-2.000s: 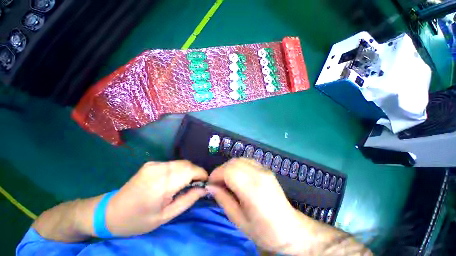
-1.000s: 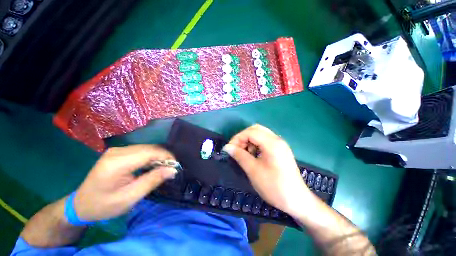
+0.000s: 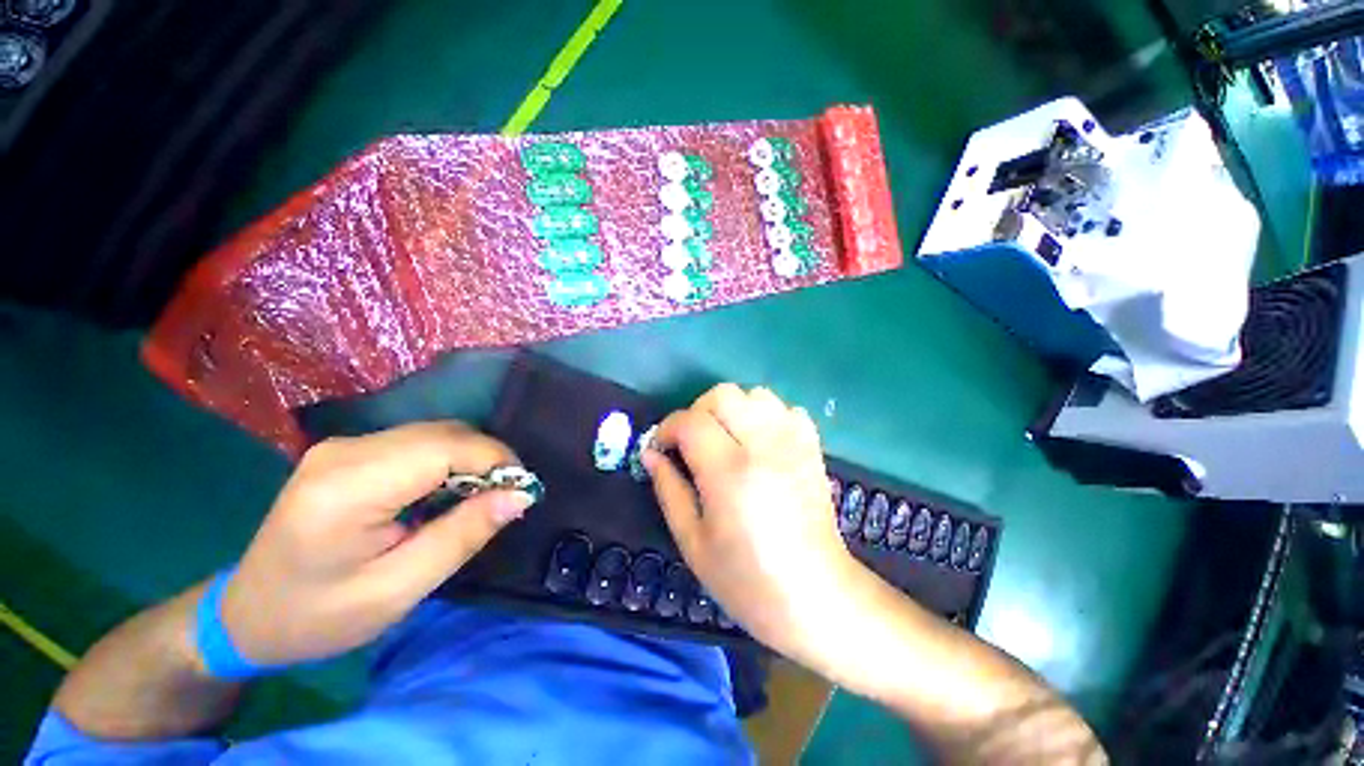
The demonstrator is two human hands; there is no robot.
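Observation:
My left hand (image 3: 392,527) holds small boards (image 3: 501,482) with white and green showing between thumb and fingers, left of the black foam tray (image 3: 548,392). My right hand (image 3: 748,509) is over the tray, its thumb and fingertips on a small circuit board (image 3: 643,452) at the upper row. Another white-and-green board (image 3: 613,440) lies just left of it in the tray. Black oval housings (image 3: 610,575) fill slots in the lower row, and more (image 3: 916,527) sit in the upper row right of my hand. My right hand and forearm hide part of both rows.
Red bubble wrap (image 3: 464,225) with three columns of green boards (image 3: 563,225) lies beyond the tray. A blue-white machine (image 3: 1017,187) draped with white cloth (image 3: 1174,255) and a fan box (image 3: 1197,449) stand at right. Stacked dark trays (image 3: 30,53) are at upper left.
Both hands have parted from working together. My left hand moved left with small boards. My right hand moved onto the tray's upper row, where a board now shows at its fingertips.

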